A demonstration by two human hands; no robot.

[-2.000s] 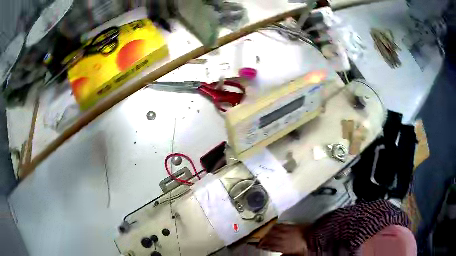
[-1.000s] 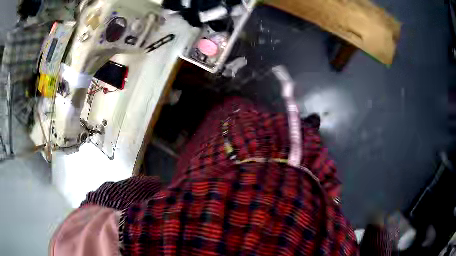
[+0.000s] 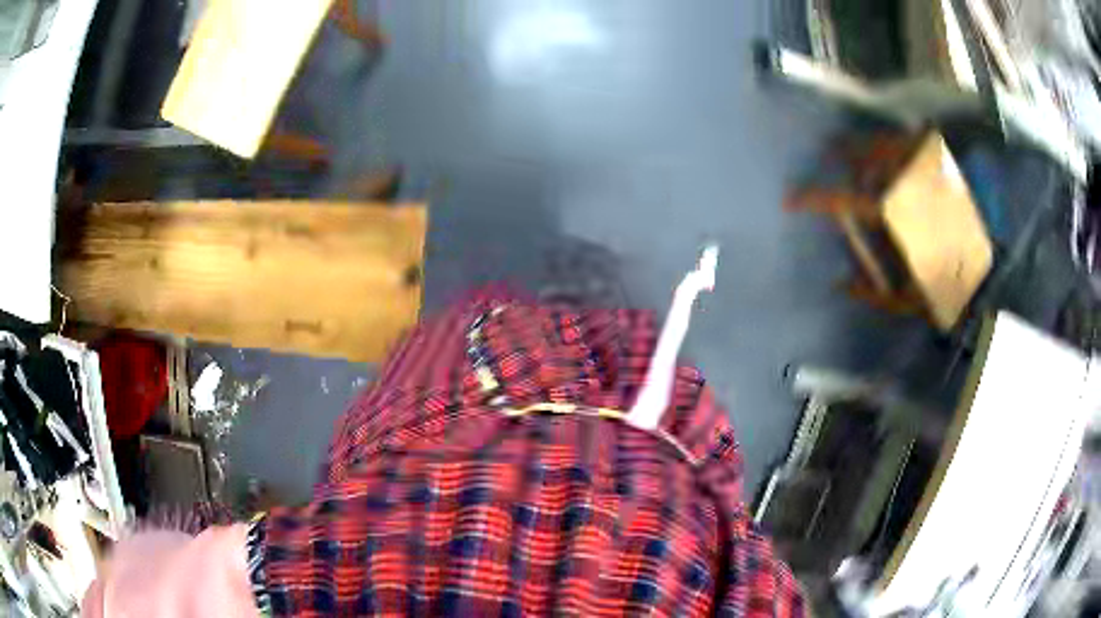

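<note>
Neither of my hands is in the picture. A pink sleeve (image 3: 175,570) shows at the bottom left, with no hand visible beyond it. My red and navy checked clothing (image 3: 483,507) fills the lower middle, with a thin yellowish cord across it. A narrow white strip (image 3: 674,344) extends forward from the cord. Nearest in front, to the left, is a long pale wooden bench (image 3: 248,275).
A second wooden bench top (image 3: 248,73) is at the upper left. A wooden stool (image 3: 939,229) stands at the right, near a white table (image 3: 996,453). The tray of dark pieces (image 3: 48,404) is at the left edge. Grey floor (image 3: 519,133) lies ahead.
The view has swung away from the sewing machine, which has left the frame. Benches, a stool and a right-hand table have come in. The hand seen two seconds ago is gone from view.
</note>
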